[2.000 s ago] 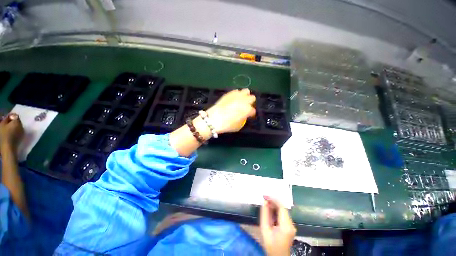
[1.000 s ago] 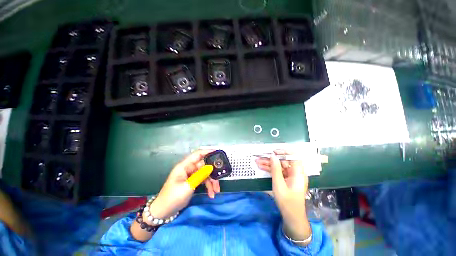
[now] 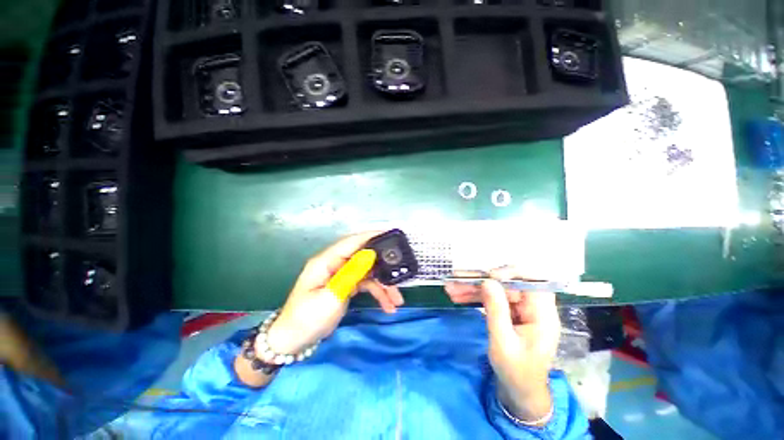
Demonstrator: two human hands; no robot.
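Observation:
My left hand (image 3: 320, 296), with a yellow-orange finger cot (image 3: 351, 275) on one digit, holds a black watch housing (image 3: 394, 257) with its ring and small bright dots facing up. My right hand (image 3: 522, 322) holds slim silver tweezers (image 3: 550, 284); their pale end points right and their thin tip points left, a little right of the housing. Under both hands lies the white adhesive dot sheet (image 3: 490, 249), its grid of tiny dark dots beside the housing. Whether the tip carries anything cannot be told.
A black foam tray (image 3: 361, 129) of housings stands ahead, one front pocket empty. Another foam tray (image 3: 142, 215) is at left. Two pale rings (image 3: 500, 198) lie on the green mat. Dark rings (image 3: 679, 155) lie on white paper (image 3: 602, 185) at right, near a blue item (image 3: 764, 143). Blue sleeves show at both sides.
My left hand first reached into the foam tray, then held a housing over the dot sheet. Since then the view has shifted closer, and the tweezers now show more clearly in my right hand.

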